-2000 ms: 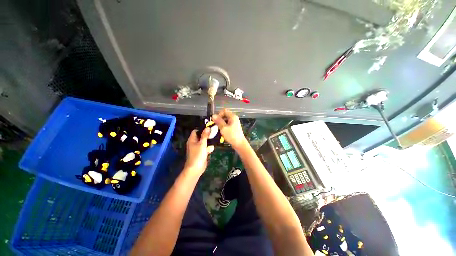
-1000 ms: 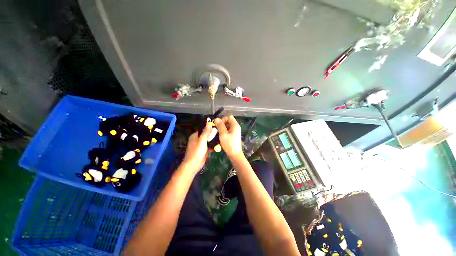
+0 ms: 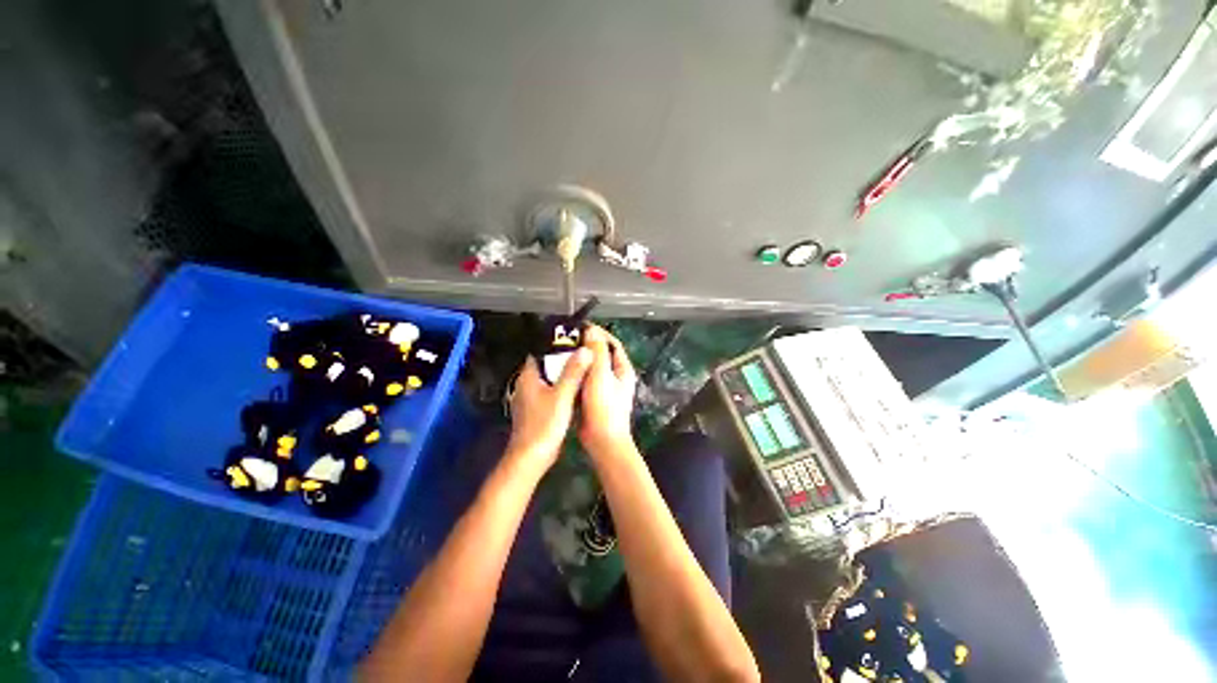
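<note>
A black and white penguin plush is held between my two hands just below the filling nozzle, its head towards the nozzle. Whether the nozzle tip is inside the plush cannot be told. My left hand grips it from the left, and my right hand grips it from the right. The fingers hide its lower part. Several limp penguin skins lie in the blue tray at left.
A blue basket stands under the tray. Toggle clamps flank the nozzle on the grey panel. The digital scale is right of my knees. A dark container with penguins stands at lower right. A red-handled tool is on the panel.
The penguin has moved down the nozzle since two seconds ago. My hands have come closer together and lower, and now cover more of its lower part.
</note>
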